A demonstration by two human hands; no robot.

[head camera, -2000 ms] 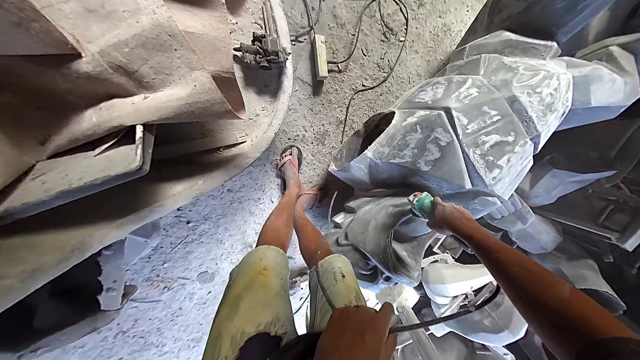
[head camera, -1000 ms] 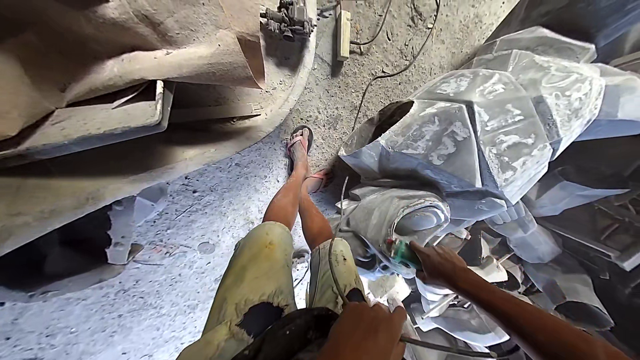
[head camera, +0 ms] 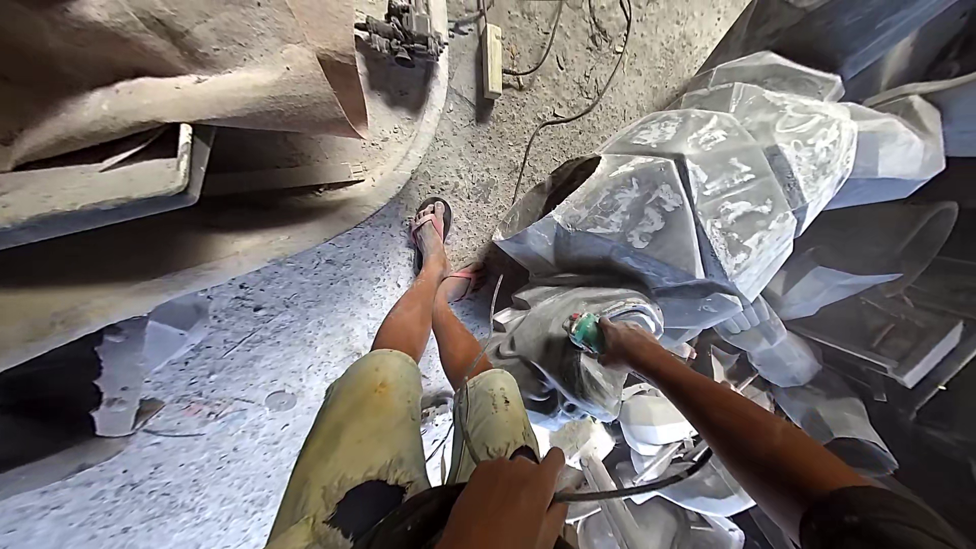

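Observation:
My right hand (head camera: 627, 343) is closed around a small green power tool (head camera: 585, 332), held over a grey sculpted piece (head camera: 534, 328) with a rounded end and curved folds. Whether the tool touches the surface is hard to tell. At the bottom centre, my left hand (head camera: 507, 499) grips a dark cable (head camera: 633, 488) near my lap; its fingertips are partly hidden. Just beyond the sculpted piece lies a large faceted grey form (head camera: 663, 206) with whitish patches.
A curved, dusty platform edge (head camera: 396, 179) runs along the left. A power strip (head camera: 492, 61) and a cord (head camera: 564, 118) lie on the floor ahead. Pale broken pieces (head camera: 663, 419) are heaped below my right arm. My sandalled feet (head camera: 431, 225) stand between platform and forms.
My right hand has moved the green tool across the grey piece, from near its rounded end towards its middle. My left hand stays near my lap with the cable.

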